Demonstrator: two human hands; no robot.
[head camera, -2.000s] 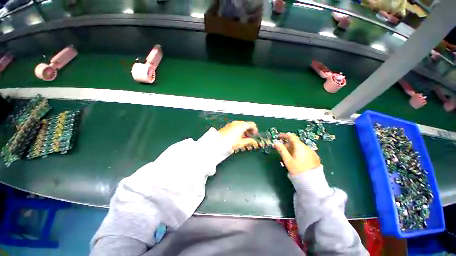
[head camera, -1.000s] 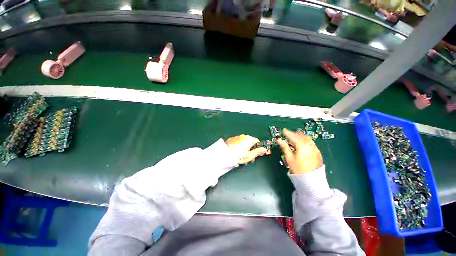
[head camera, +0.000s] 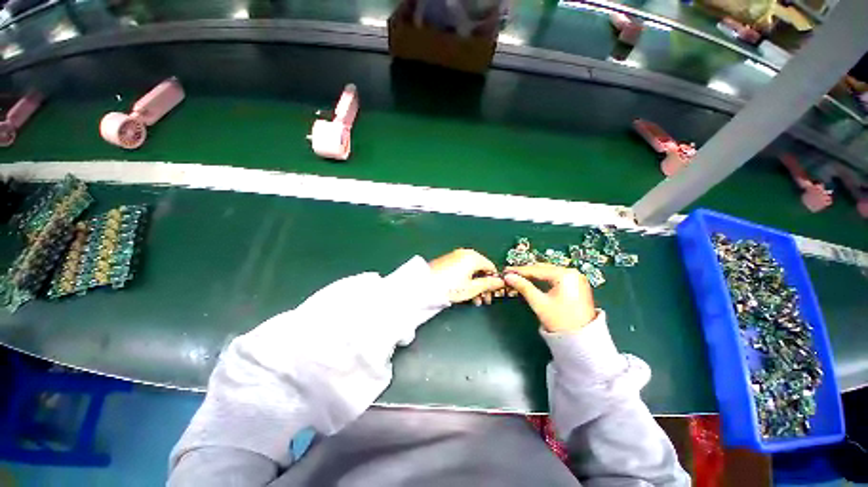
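My left hand (head camera: 466, 277) and my right hand (head camera: 554, 293) meet over the green bench surface (head camera: 314, 243), fingertips close together. Small board pieces show at and below the fingertips of my left hand, mostly hidden by the fingers. The thumb and index finger of my right hand are pinched at the same spot; what they grip is too small to tell. A loose pile of small green circuit boards (head camera: 588, 254) lies just beyond and to the right of my right hand.
Board panels (head camera: 100, 252) are stacked at far left. A blue bin (head camera: 709, 323) full of small boards stands right, beside a grey post (head camera: 752, 119). Pink fans (head camera: 332, 136) lie on the green belt (head camera: 457, 143) beyond the white strip (head camera: 381, 195). A cardboard box (head camera: 443, 43) stands beyond.
The pink fans have moved right along the belt. The board strip in my left hand shows less than before. My right hand has moved left to my left fingertips, and more loose boards show in the pile.
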